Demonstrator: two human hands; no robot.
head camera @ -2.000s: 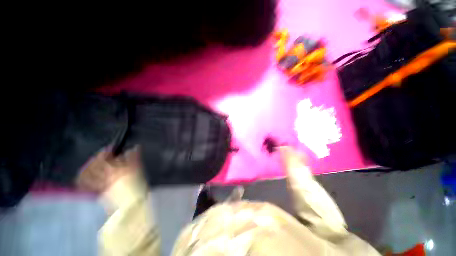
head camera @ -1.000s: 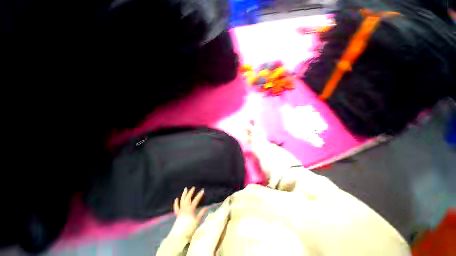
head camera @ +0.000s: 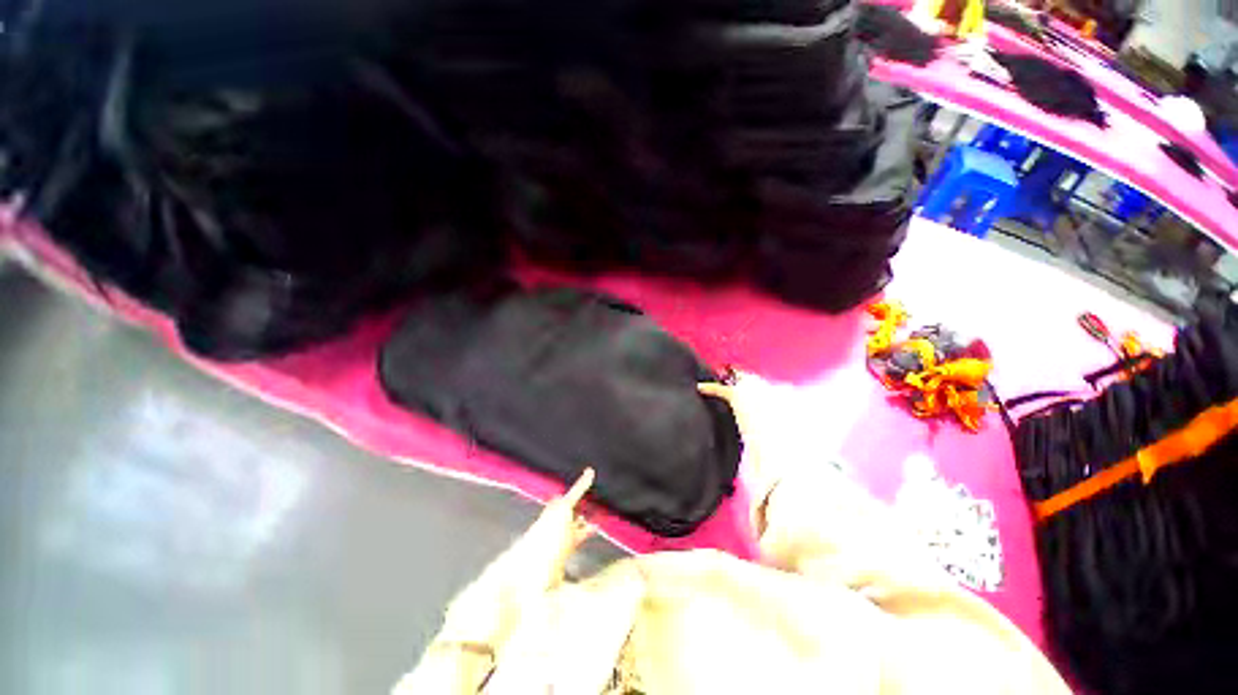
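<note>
A black backpack (head camera: 570, 401) lies flat on the pink table, its rounded end to the right. My left hand (head camera: 568, 511) is at the bag's near edge, one finger stretched out against it. The hand is small and partly lost against my pale sleeve, so its grip is unclear. My right hand (head camera: 740, 403) is at the bag's rounded right end, fingers pointing left over the edge. A small dark thing shows by its fingertips, too small to name. Whether this hand grips anything cannot be told.
A tall stack of black bags (head camera: 679, 149) stands behind. Right are a white label pile (head camera: 957, 530), an orange and grey pile (head camera: 934, 367) and a black bundle with an orange band (head camera: 1134, 475). A blue stool (head camera: 971, 188) and another pink table (head camera: 1086, 136) are beyond.
The view has swung, showing more of the stack and floor. My left hand, spread over the bag's near side before, is now at its edge. My right hand has come to the bag's right end.
</note>
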